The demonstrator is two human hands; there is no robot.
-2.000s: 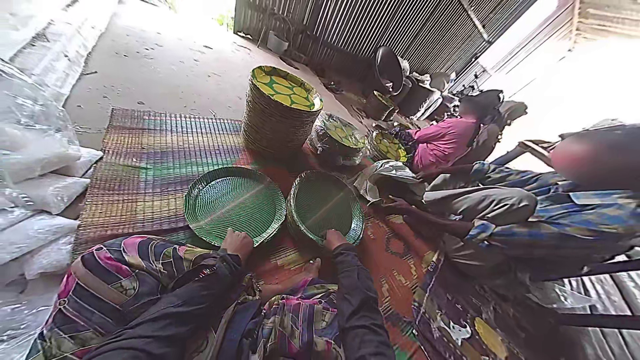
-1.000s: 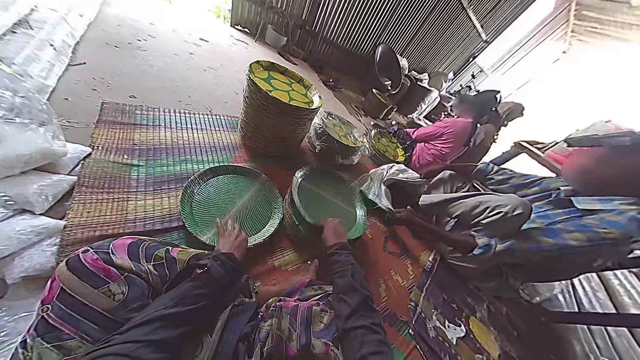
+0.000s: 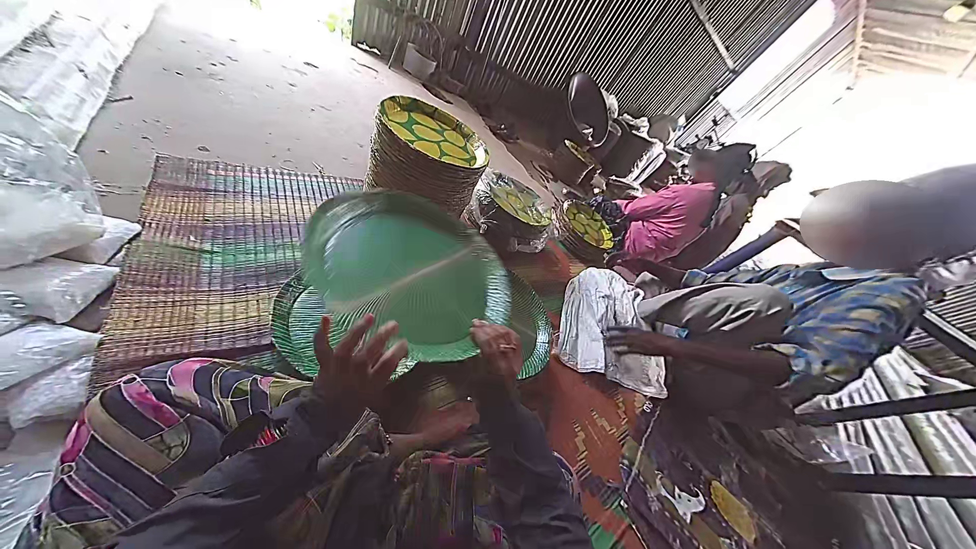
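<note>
A green round tray [image 3: 404, 282], blurred by motion, is raised in front of me above two green tray piles. My right hand [image 3: 497, 349] grips its lower right rim. My left hand [image 3: 360, 358] is lifted at its lower left with fingers spread; whether a fingertip touches the rim is unclear. Below and left, part of a green tray [image 3: 288, 324] shows on the woven mat. The pile on the right [image 3: 534, 328] shows only its outer edge. Behind them stands a tall stack of trays [image 3: 431, 149] with a yellow and green pattern on top.
A plastic-wrapped tray stack [image 3: 515, 210] and another patterned stack [image 3: 585, 229] stand beyond. At right a seated person [image 3: 831, 328] handles a white cloth [image 3: 602, 324]; a person in pink [image 3: 667, 213] sits farther back. Clear plastic packs [image 3: 46, 290] lie left of the woven mat [image 3: 221, 252].
My right hand has lifted a green tray from the right pile, up and to the left. My left hand has come off the left tray's rim, with its fingers spread.
</note>
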